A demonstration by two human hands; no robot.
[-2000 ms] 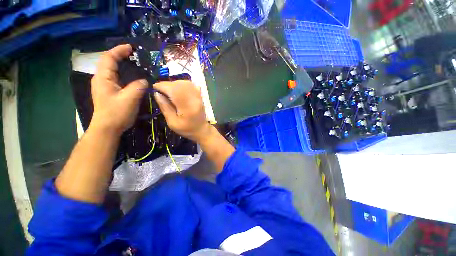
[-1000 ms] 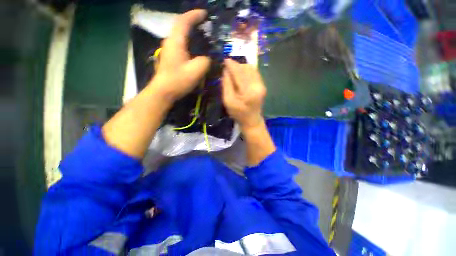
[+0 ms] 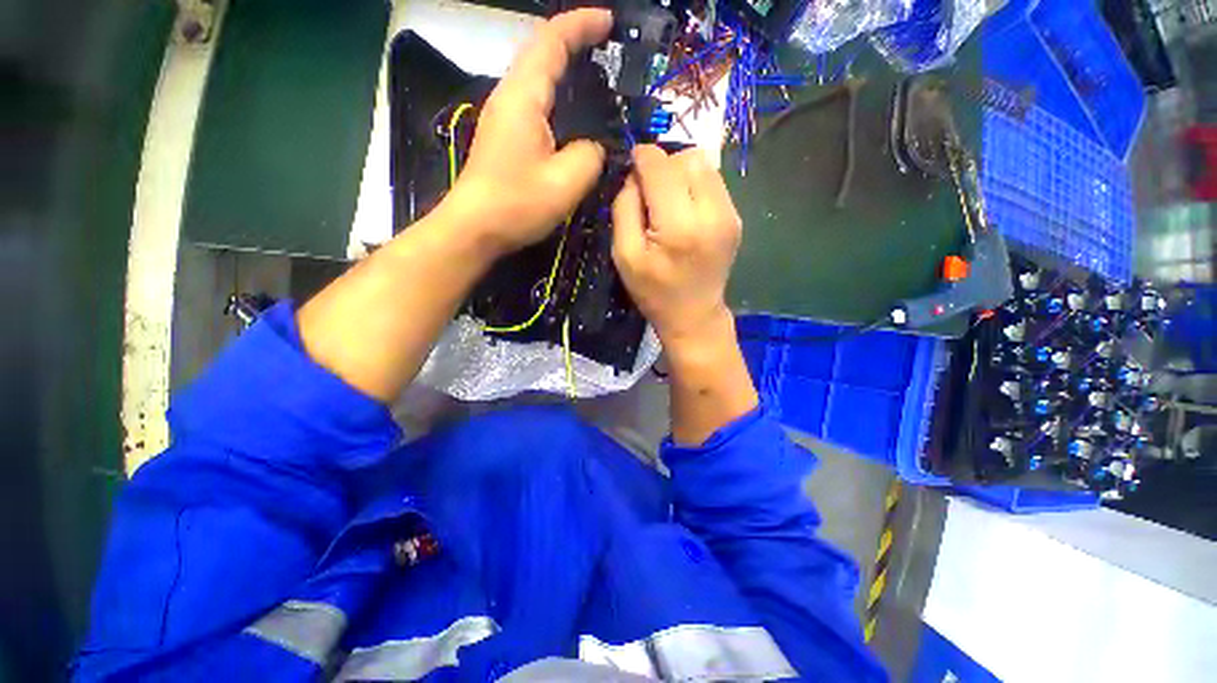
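Note:
My left hand point(image 3: 521, 167) holds a small black module point(image 3: 638, 40) with a bright blue component point(image 3: 659, 122) at its edge, thumb and fingers spread around it. My right hand point(image 3: 677, 240) is pinched at the module's near side, close to my left thumb. What lies between its fingertips is too small to tell; it may be a thin wire. Under both hands lies a large black housing point(image 3: 614, 327) with yellow wire loops point(image 3: 537, 318). The housing rests partly on a white sheet point(image 3: 378, 160) and on bubble wrap point(image 3: 467, 371).
Blue and brown wires point(image 3: 747, 80) lie beyond my right hand, with clear plastic bags point(image 3: 854, 24) behind. A soldering gun point(image 3: 964, 287) lies on the green bench point(image 3: 814, 200). Blue bins point(image 3: 844, 387) and a tray of modules point(image 3: 1068, 387) stand at the right. A cream rail point(image 3: 154, 267) runs at the left.
The camera view has turned, so the bench and hands appear farther right in the picture. Both hands stay at the module in much the same pose.

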